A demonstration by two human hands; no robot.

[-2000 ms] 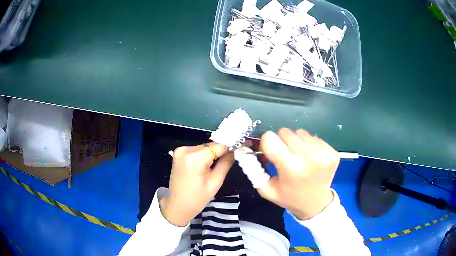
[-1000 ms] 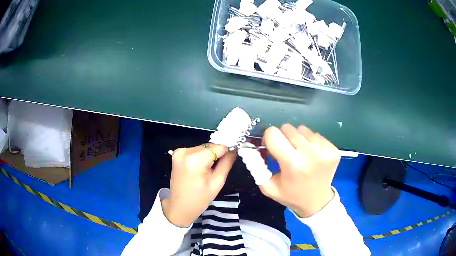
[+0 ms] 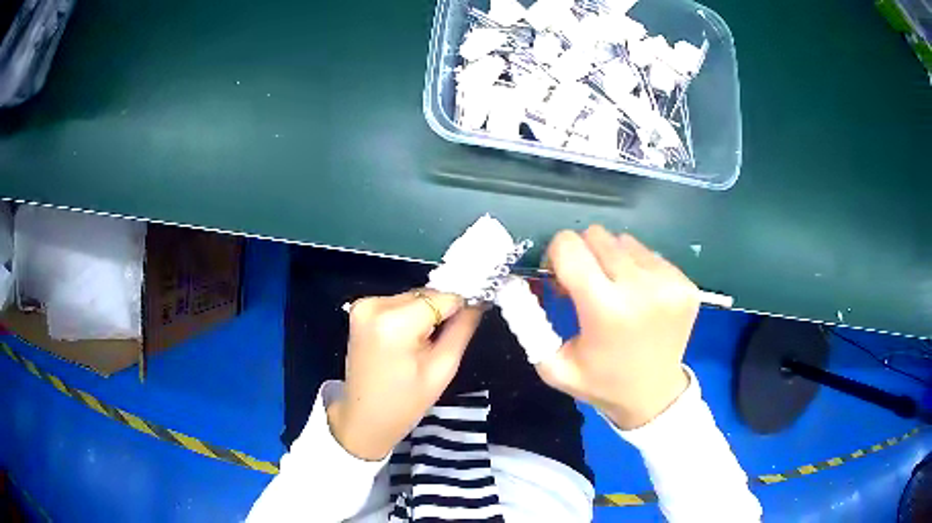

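My left hand [image 3: 402, 352] pinches a fanned bunch of white-tabbed wire parts [image 3: 473, 255] at the bench edge, with a row of tiny loops along its right side. My right hand [image 3: 625, 332] holds a slim hand tool [image 3: 715, 299], whose pale end sticks out to the right; its thin tip points left near the loops. A white ribbed wrap [image 3: 530, 325] covers my right thumb, whose end is at the loops. Whether the tool tip touches a loop cannot be told. The stems inside my left fingers are hidden.
An open clear plastic tub [image 3: 583, 156] with jumbled white-tabbed parts stands on the dark green bench [image 3: 255, 133]. A clear bag or box lies at the far left. A carton [image 3: 189, 286] with white packing is below at left. A round black base [image 3: 766, 378] stands on the blue floor at right.
My right hand has moved slightly up, and the tool in it is tilted a little differently. My left hand and the bunch have hardly moved.
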